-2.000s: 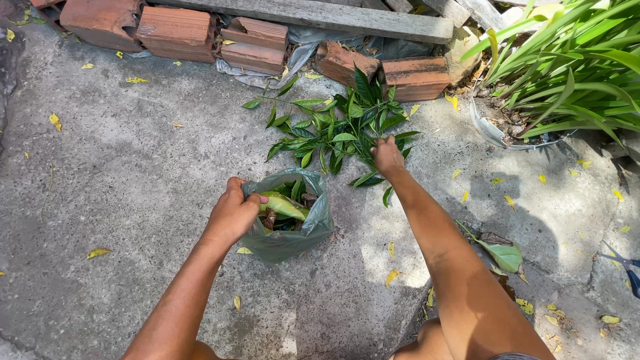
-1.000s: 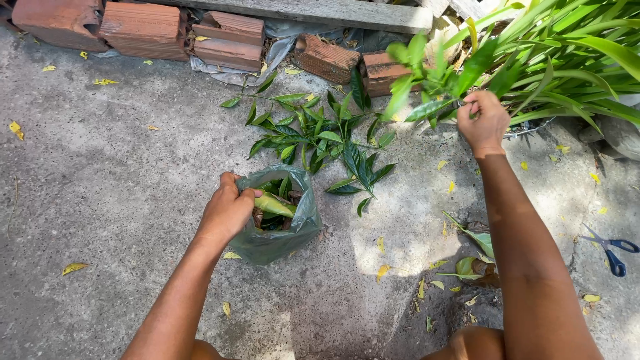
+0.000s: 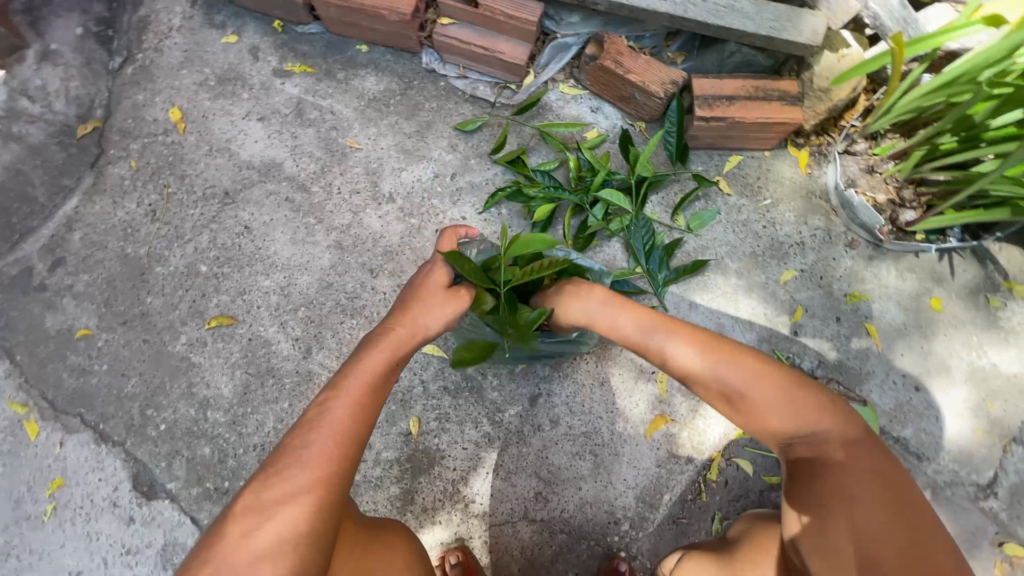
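Note:
A grey-green plastic bag (image 3: pixel 552 348) stands on the concrete between my hands. My left hand (image 3: pixel 440 288) grips the bag's rim at its left side. My right hand (image 3: pixel 570 304) reaches into the bag's mouth with its fingers hidden among leaves, at the base of a leafy green sprig (image 3: pixel 512 280) that sticks up out of the bag. Just beyond the bag lie more cut leafy branches (image 3: pixel 592 184), spread on the ground up to the bricks.
Hollow clay bricks (image 3: pixel 744 112) line the far edge beneath a grey wooden plank (image 3: pixel 720 24). A potted plant with long strap leaves (image 3: pixel 952 136) stands at the right. Fallen yellow leaves (image 3: pixel 221 321) dot the concrete. My feet (image 3: pixel 458 562) are at the bottom edge.
My right hand, raised with a leafy sprig at the right one second ago, has come down to the bag, and leaves now fill its mouth. My left hand still holds the rim.

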